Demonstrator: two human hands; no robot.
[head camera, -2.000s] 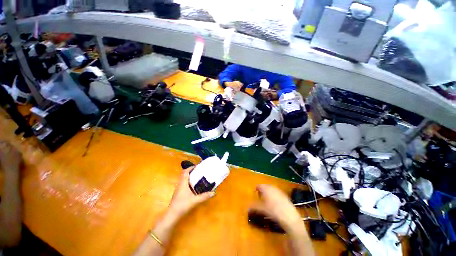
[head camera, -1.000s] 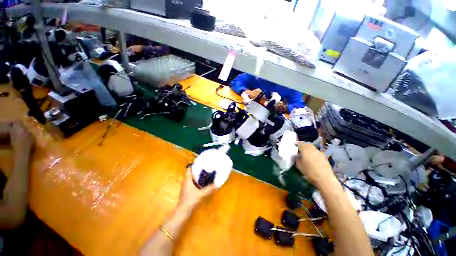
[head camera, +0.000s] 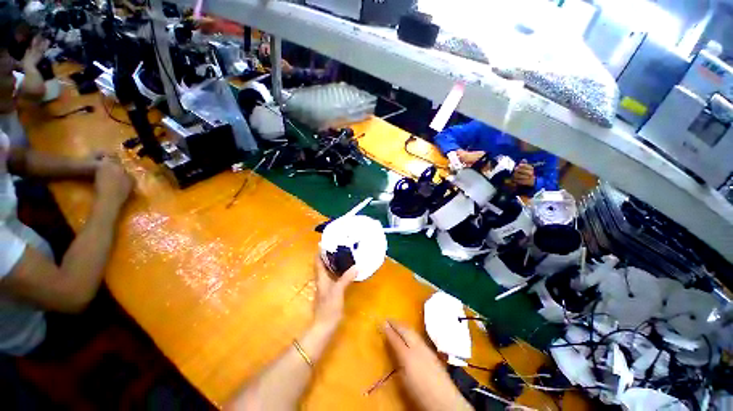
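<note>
My left hand (head camera: 333, 293) holds a round white camera housing (head camera: 366, 247) above the orange bench. A small black part shows on its face near my thumb, and a white antenna sticks out at the upper left. My right hand (head camera: 418, 371) is low over the bench, cut off by the bottom edge. Thin dark lines show near its fingers; whether it grips anything is unclear. A white angular piece (head camera: 448, 325) with a dark lead lies just beside my right hand.
Part-built white and black cameras (head camera: 458, 229) stand on the green strip. White covers and black cables (head camera: 635, 345) are heaped at right. A black box (head camera: 201, 152) stands by the left shelf post. The grey shelf (head camera: 514, 104) crosses above. People sit at left and opposite.
The view has shifted left. My right hand has come back from the row of cameras to the near bench. The white angular piece now lies beside it. My left hand still holds the housing.
</note>
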